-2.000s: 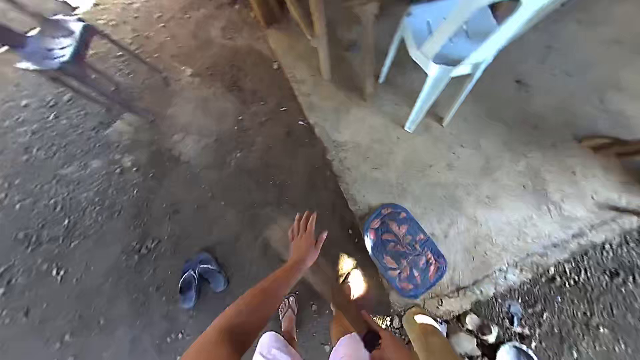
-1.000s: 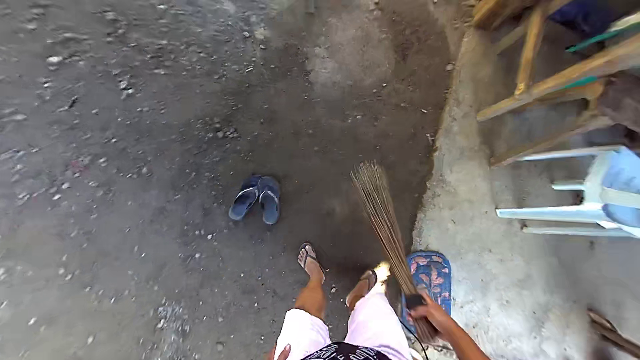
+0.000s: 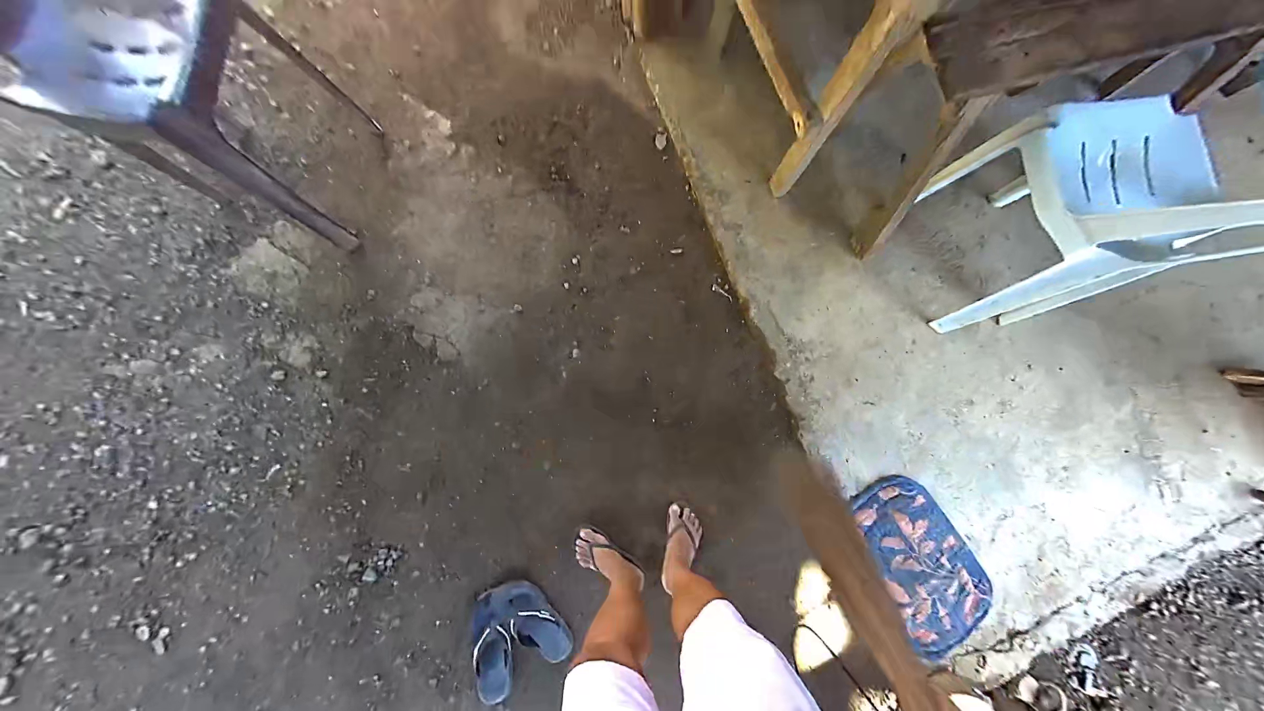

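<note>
A stick broom [image 3: 854, 583], blurred, slants from the concrete edge down to the bottom edge of the view, partly over the blue leaf-patterned mat [image 3: 928, 573]. Its grip end is out of sight, and my right hand cannot be made out there. My left hand is out of view too. My feet in flip-flops stand on packed dirt left of the broom. To their left lies a pair of blue slippers [image 3: 494, 662], close together.
A raised concrete slab [image 3: 1037, 425] runs along the right, its edge slanting down past the mat. On it stand a light blue plastic chair [image 3: 1131, 163] and wooden furniture legs [image 3: 839, 99]. Another chair [image 3: 109, 59] is at top left. Loose gravel [image 3: 178, 395] covers the left ground.
One second ago my right hand showed, shut on the broom; now only the blurred broom shows. My left hand, spread open two seconds ago, has left the view. The view has shifted.
</note>
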